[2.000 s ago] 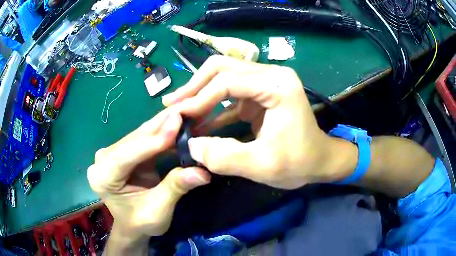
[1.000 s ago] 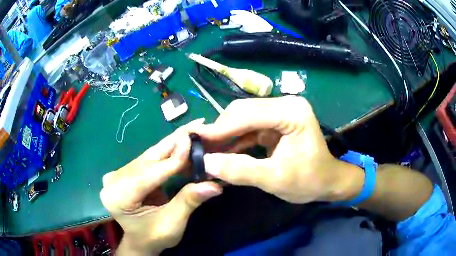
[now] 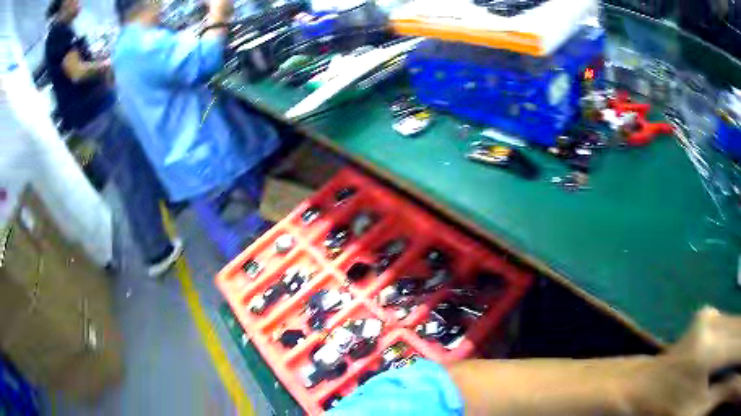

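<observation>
My left hand [image 3: 705, 351] is at the lower right edge, blurred and cut off. Its forearm runs in from the bottom centre, out of a light blue sleeve. A dark piece [image 3: 725, 374] shows between its fingers, mostly outside the picture; its shape cannot be told here. In the earlier views it is a thick black ring seen edge-on, like a closed watch body. My right hand cannot be made out.
A red compartment tray [image 3: 370, 305] with loose dark and silver parts stands left of the green bench [image 3: 569, 236]. On the bench are a blue bin [image 3: 496, 89], red-handled tools [image 3: 638, 122] and small watch parts [image 3: 491, 153]. Two people stand at upper left.
The view has swung left, bringing the red tray, floor and people into sight. My hands have shifted to the right edge and beyond. The cream bottle and black screwdriver have left the picture.
</observation>
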